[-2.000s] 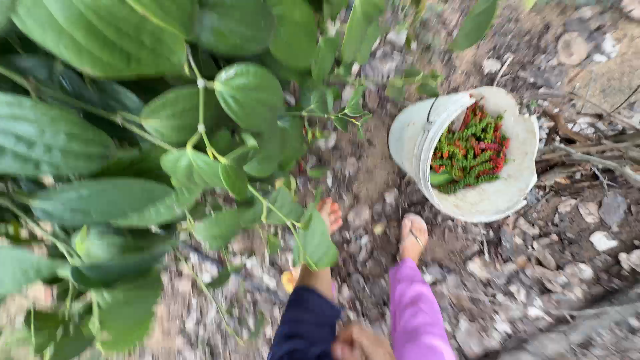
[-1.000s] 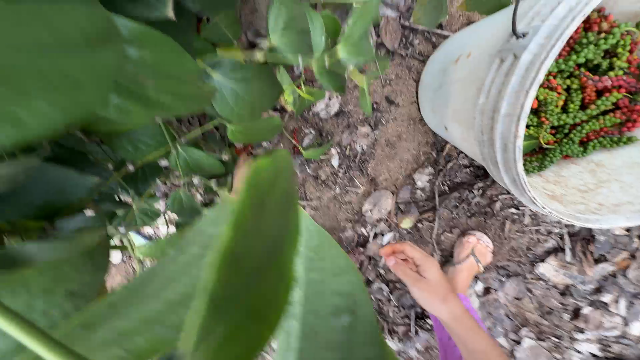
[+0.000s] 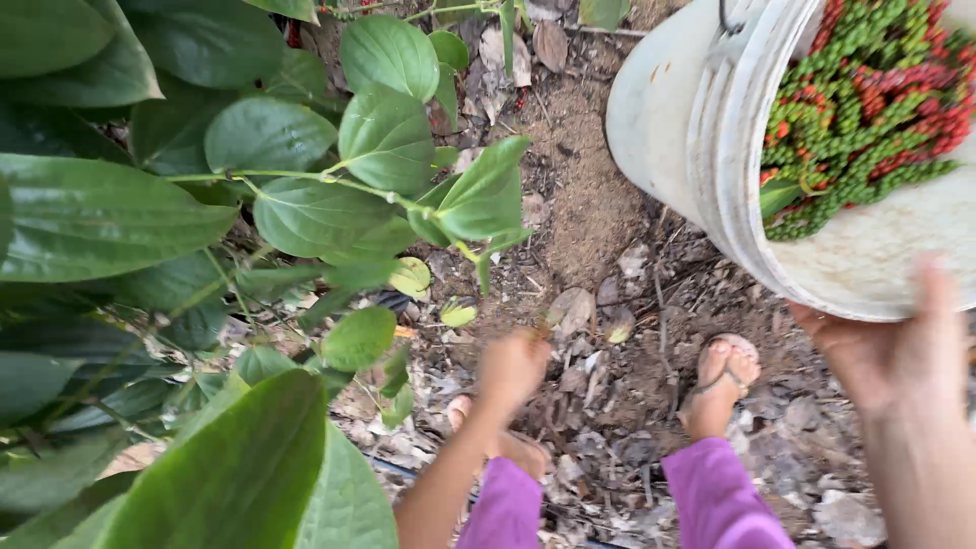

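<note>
My right hand (image 3: 888, 354) grips the lower rim of a white plastic bucket (image 3: 663, 130), its thumb over the inner wall and its fingers under the outside. Inside the bucket lie many green and red pepper spikes (image 3: 862, 114) and a green leaf. My left hand (image 3: 515, 370) is blurred, its fingers curled, above the littered ground between my feet and just right of a leafy pepper vine. Whether anything is pinched in it cannot be told. The vine's leafy stem (image 3: 328, 177) reaches in from the left.
Large green leaves (image 3: 221, 465) fill the left side and the near lower corner. Dry leaves and twigs (image 3: 572, 311) cover the soil. My two sandalled feet (image 3: 720, 374) stand below the bucket. A dark thin pipe (image 3: 389, 465) runs along the ground behind my left arm.
My right hand has moved right and up and taken hold of the bucket's rim; a second ago it was over the ground by my foot. My left hand has come into view.
</note>
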